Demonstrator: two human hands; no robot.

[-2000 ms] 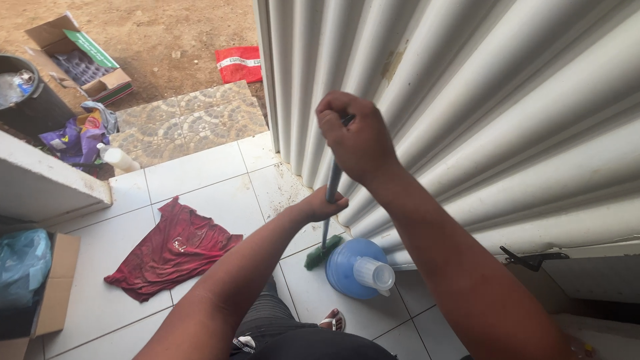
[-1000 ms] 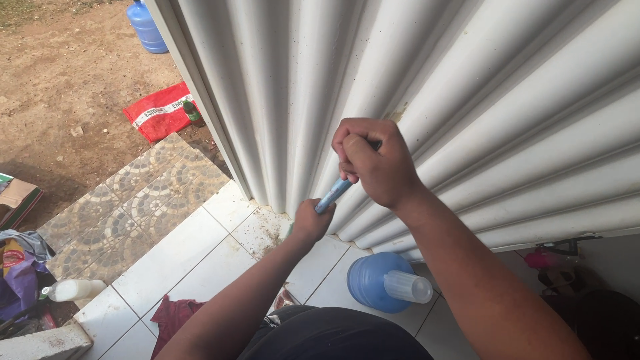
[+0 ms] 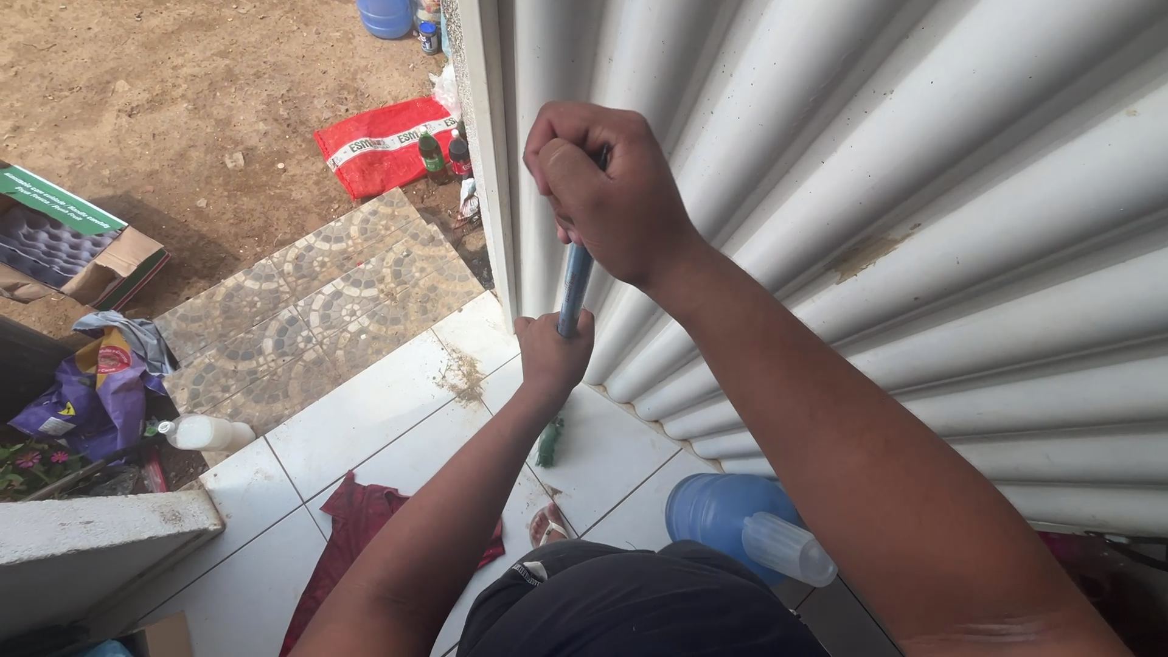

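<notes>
My right hand (image 3: 607, 187) is closed around the top of a blue broom handle (image 3: 575, 283), its thumb over the end. Lower on the same handle, my left hand (image 3: 555, 351) grips it. Green broom bristles (image 3: 550, 442) show on the white tiles below my left forearm; the rest of the broom head is hidden. A small heap of dirt (image 3: 464, 375) lies on the tiles near the doorway, left of the bristles. The dark red cloth (image 3: 360, 511) lies on the floor, partly behind my left forearm.
A corrugated white metal door (image 3: 821, 228) rises at the right. Beside it is a blue water jug (image 3: 721, 511) with a clear plastic cup (image 3: 789, 547). A low wall (image 3: 100, 525), a white bottle (image 3: 208, 432) and a patterned step (image 3: 319, 310) are left; a red sack (image 3: 379, 146) lies outside.
Both hands stay on the broom handle. The green bristles, beside the blue jug two seconds ago, are now further from it, nearer the doorway. The view has shifted.
</notes>
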